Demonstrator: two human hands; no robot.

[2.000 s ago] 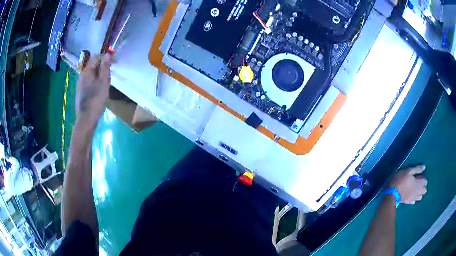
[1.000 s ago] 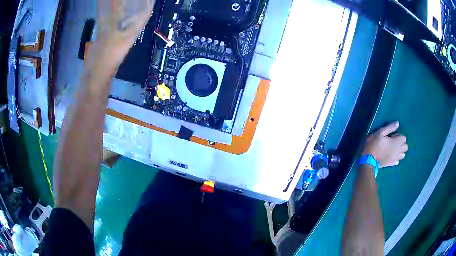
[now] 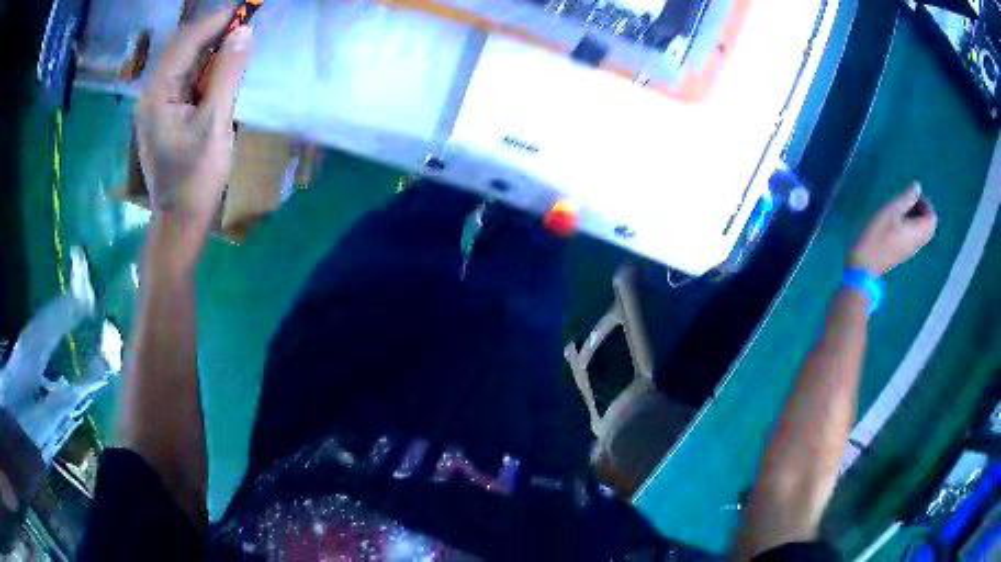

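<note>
My left hand [image 3: 189,143] is at the upper left, over the bench's front edge. Its thumb and fingers close on the orange-and-black handle of a hand screwdriver [image 3: 244,15], cut off by the top edge. My right hand [image 3: 895,233], with a blue wristband, is over the green conveyor at the right. Its fingers are curled; a dark spot shows between them, and I cannot tell whether it is an object or shadow. The open laptop base [image 3: 648,17] shows only its near corner at the top, blurred, inside the orange-bordered holding fixture [image 3: 697,86].
The white bench [image 3: 549,99] spans the top, with a red emergency stop button [image 3: 561,217] on its front edge. A blue fitting [image 3: 782,189] is at its right corner. A pale stool [image 3: 628,379] stands below. A cardboard box [image 3: 258,181] is under the left side.
The view has tilted down, so the laptop base has mostly left the top. My left hand has moved off the laptop to the bench's left front. My right hand's fingers have curled.
</note>
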